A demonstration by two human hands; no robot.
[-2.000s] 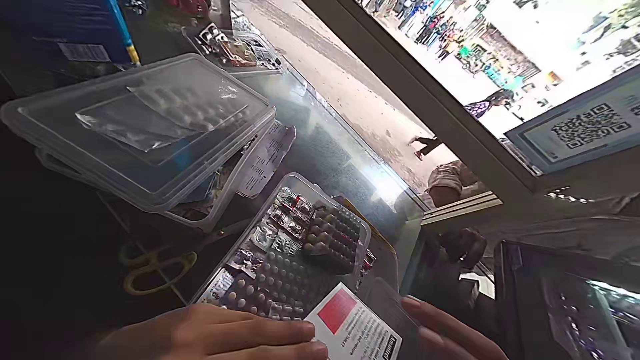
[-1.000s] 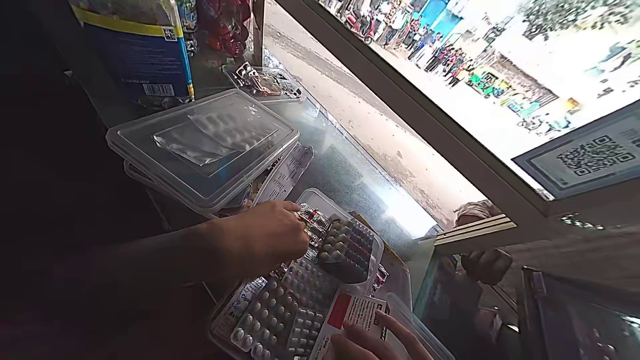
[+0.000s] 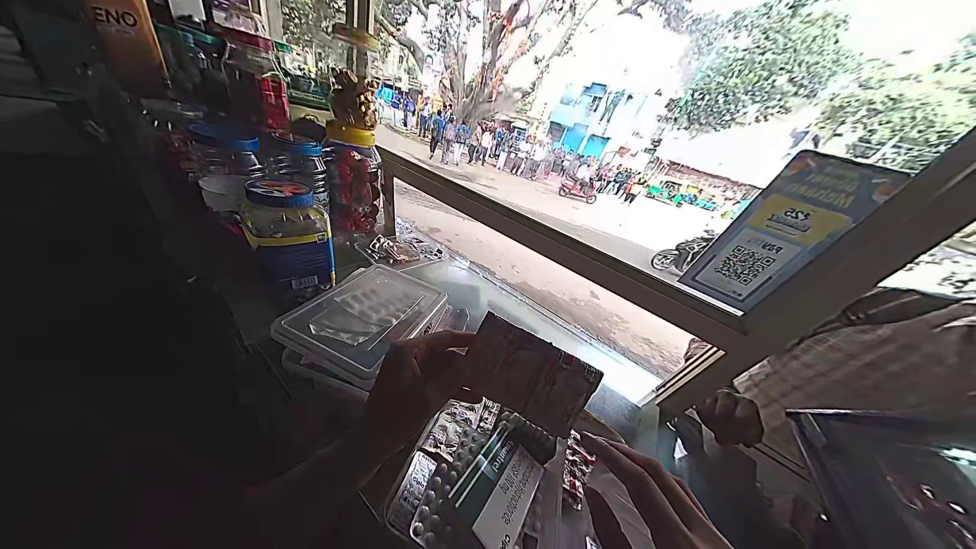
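My left hand (image 3: pixel 423 374) pinches the left edge of a dark reddish flat packet (image 3: pixel 534 374), raised over an open plastic box of blister packs (image 3: pixel 438 496). A green and white medicine carton (image 3: pixel 499 488) lies on those packs. Beside the box's right side is my right hand (image 3: pixel 648 488), fingers extended close to a red and silver blister strip (image 3: pixel 577 469); whether it grips anything is unclear. Left of the packet, a closed clear plastic container (image 3: pixel 362 324) has a transparent sleeve of tablets on its lid.
Plastic jars with coloured lids (image 3: pixel 286 229) stand at the left. A metal window frame (image 3: pixel 549 252) crosses above the glass counter (image 3: pixel 488 293), with a QR-code sign (image 3: pixel 785 236) on the window. At the right are a person's hand (image 3: pixel 730 418) and a dark-framed panel (image 3: pixel 900 473).
My left hand has come up from the open box with the reddish packet in its fingers. The green and white carton now shows on the blister packs. The view has tilted up towards the street.
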